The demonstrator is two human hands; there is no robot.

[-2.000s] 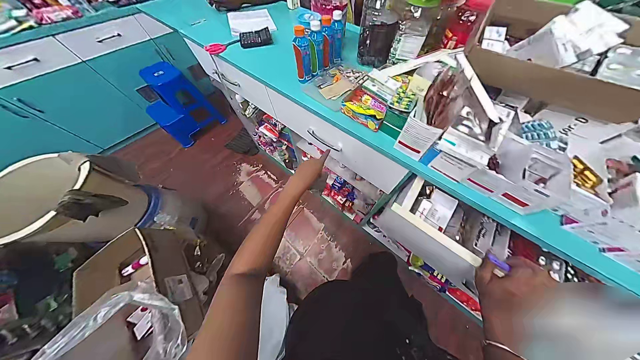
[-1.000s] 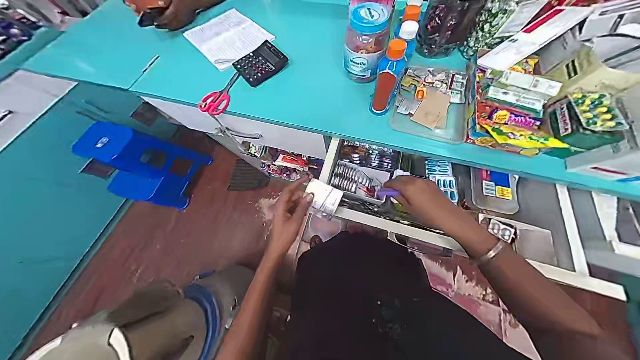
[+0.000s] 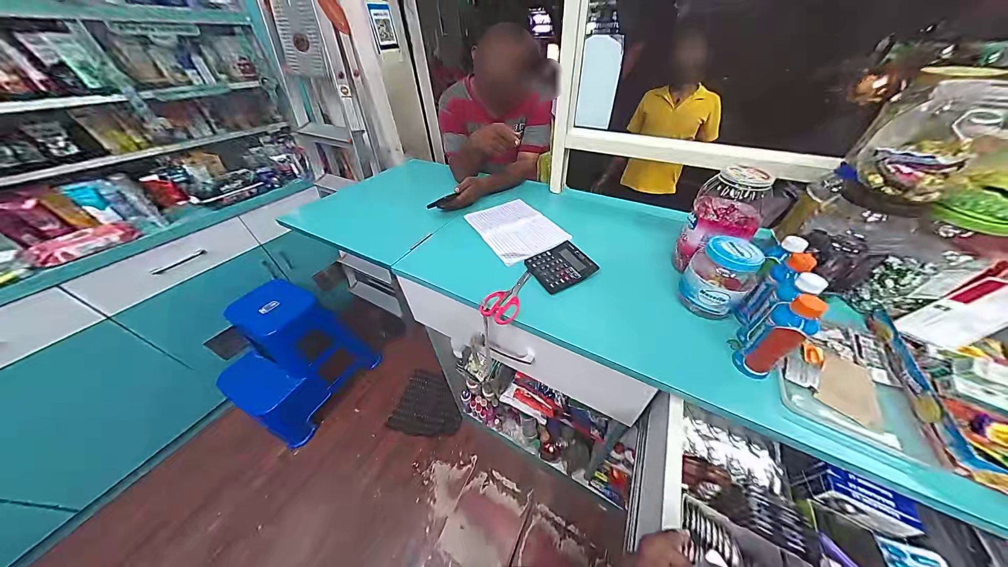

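Note:
At the bottom edge, only part of my left hand (image 3: pixel 664 549) shows, beside the left wall of an open drawer (image 3: pixel 672 472). Whether its fingers hold anything is hidden. Blister packs (image 3: pixel 709 535) lie in the drawer just right of it, with a blue and white box (image 3: pixel 870 498) farther right. My right hand is out of view. Above the drawer, the teal counter (image 3: pixel 622 331) bears pink-handled scissors (image 3: pixel 502 305), a black calculator (image 3: pixel 561 266) and a written sheet of paper (image 3: pixel 516 230).
Plastic jars (image 3: pixel 720 276), orange-capped bottles (image 3: pixel 780 335) and a clear tray (image 3: pixel 890 429) crowd the counter's right side. A blue step stool (image 3: pixel 291 354) stands on the floor at left. Across the counter, a person (image 3: pixel 504 118) holds a phone (image 3: pixel 443 201); another person (image 3: pixel 669 134) stands behind the frame.
The view has swung up and left. One second ago my left hand held a small white box at the drawer and my right hand was over it; now the right hand is out of view.

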